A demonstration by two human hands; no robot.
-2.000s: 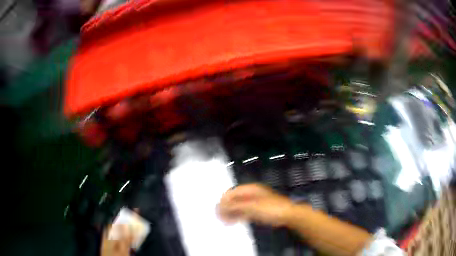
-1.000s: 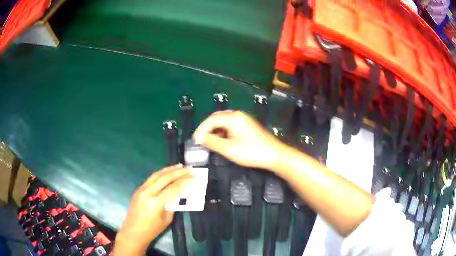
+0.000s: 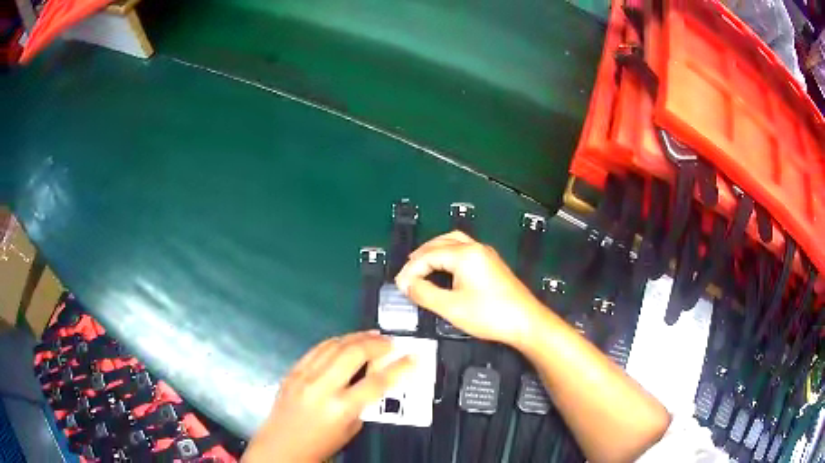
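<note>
Black watches lie face down in a row on the green bench, with silver buckles at their upper ends. My left hand (image 3: 330, 393) holds a white card (image 3: 416, 384) with a small dark square, over the straps at the row's left end. My right hand (image 3: 466, 285) has its fingertips at the upper right corner of a grey case back (image 3: 398, 309), just above the card. Whether the fingertips pinch anything is too small to tell. Another case back (image 3: 479, 389) with lines of text lies right of the card.
Stacked red trays (image 3: 737, 118) with hanging black straps stand at the upper right. A long white paper sheet (image 3: 665, 339) lies across watches at the right, with more watches beyond it. A red tray of watches (image 3: 118, 398) is at the lower left. A seam crosses the green bench.
The view swung from the red trays to the bench, then shifted slightly, so things sit further right. Both hands went to the leftmost watches and stay there; the card remains in my left hand.
</note>
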